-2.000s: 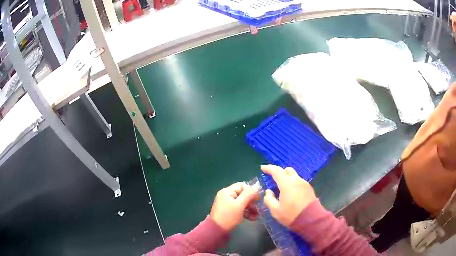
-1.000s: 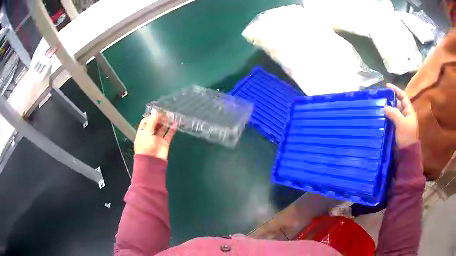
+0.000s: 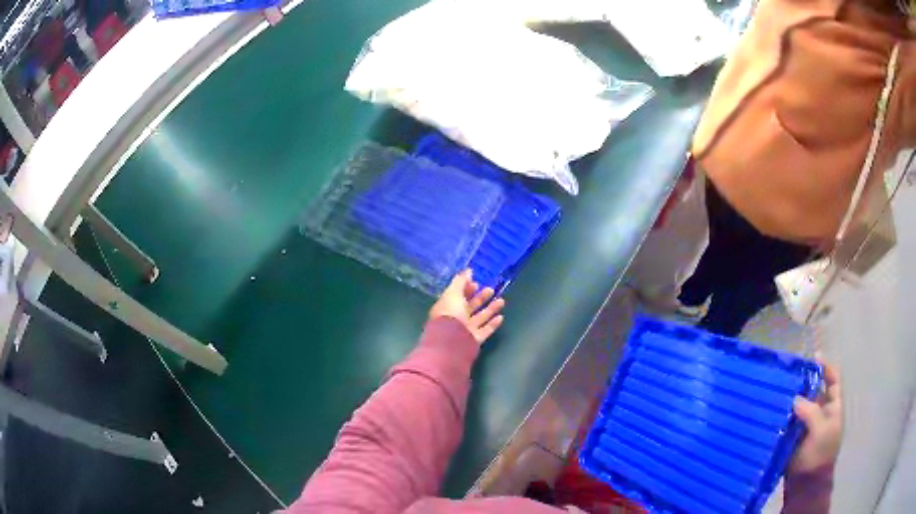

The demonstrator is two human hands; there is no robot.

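A clear shallow tray (image 3: 347, 216) lies tilted over part of a blue ribbed tray (image 3: 522, 226) on the green bench. My left hand (image 3: 469, 309) is at the near corner of these trays, fingers spread; whether a fingertip touches the clear tray I cannot tell. My right hand (image 3: 819, 422) grips the right edge of another blue ribbed tray (image 3: 698, 417), held beyond the bench's front edge at the lower right. Its inner ribbed face is up and shows no parts.
Bulging clear bags with white contents (image 3: 482, 85) lie behind the trays. A raised white shelf (image 3: 110, 95) on metal legs stands at the left, with a blue tray (image 3: 216, 5) at its top. A person in orange (image 3: 804, 120) stands at the right. Something red is below the held tray.
The clear tray has moved from the air onto the blue tray on the bench, and my left hand is open beside it. My right hand has moved the other blue tray lower and right.
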